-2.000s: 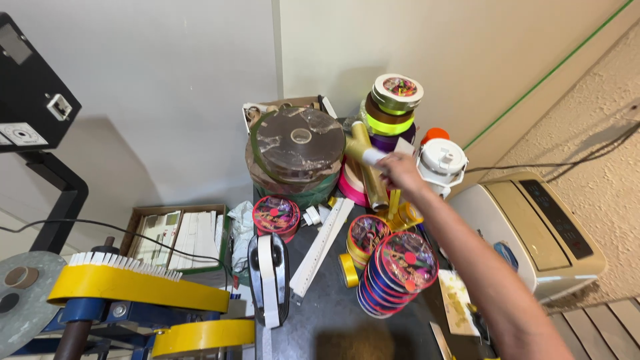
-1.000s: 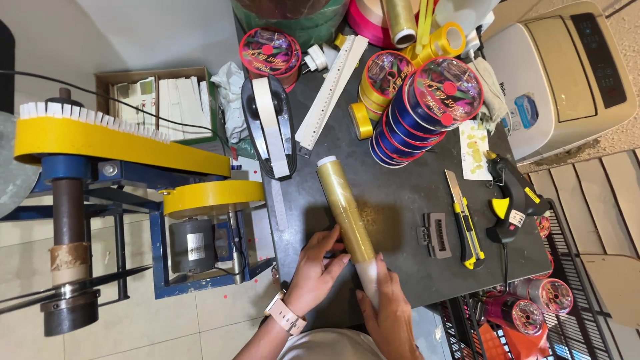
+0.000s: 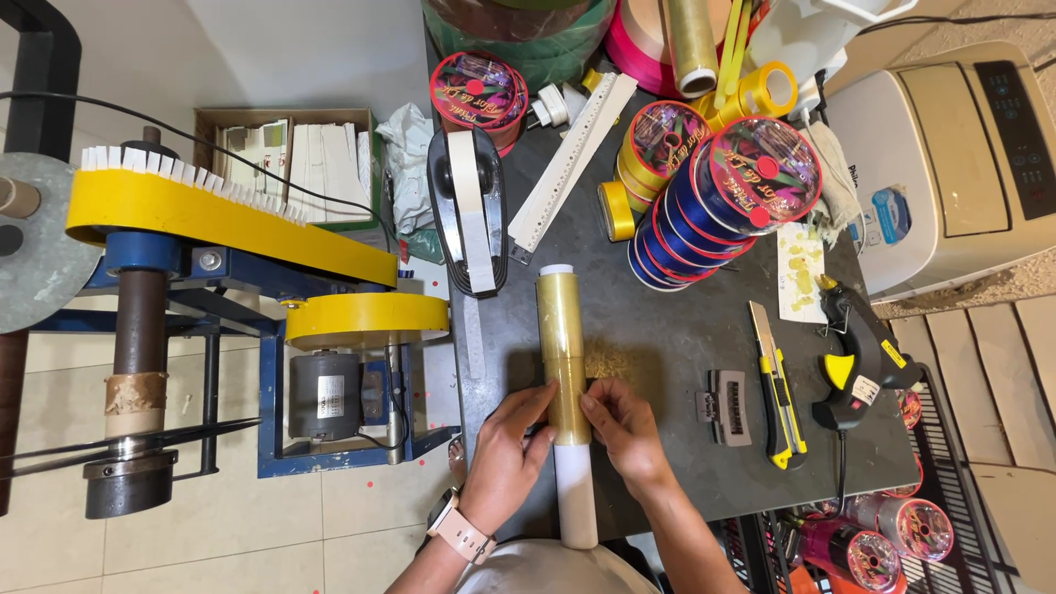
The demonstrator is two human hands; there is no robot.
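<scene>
A roll of gold-tinted clear film [image 3: 563,330] on a white core lies lengthwise between my hands, its bare core end [image 3: 576,495] toward my body. My left hand [image 3: 513,450], with a watch on the wrist, rests its fingers on the roll's left side. The thumb and fingertips of my right hand [image 3: 620,425] touch the film's right side, near where the film ends on the core. Above the roll are a black tape dispenser [image 3: 468,206] and a white ruler [image 3: 573,165]. Right of my right hand lie a grey stamp-like block [image 3: 730,408] and a yellow-black utility knife [image 3: 778,388].
Spools of blue ribbon [image 3: 693,223] and yellow ribbon [image 3: 660,148] stand at the back. A black hot glue gun [image 3: 862,355] lies at the table's right. A machine with yellow belt guards [image 3: 231,227] stands left of the table, before a box of papers [image 3: 330,169]. Another film roll [image 3: 691,41] is at the back.
Two seconds ago my right hand was at a film roll among the back spools. The roll is now near my body with both hands on it. My right hand has moved up along it since one second ago.
</scene>
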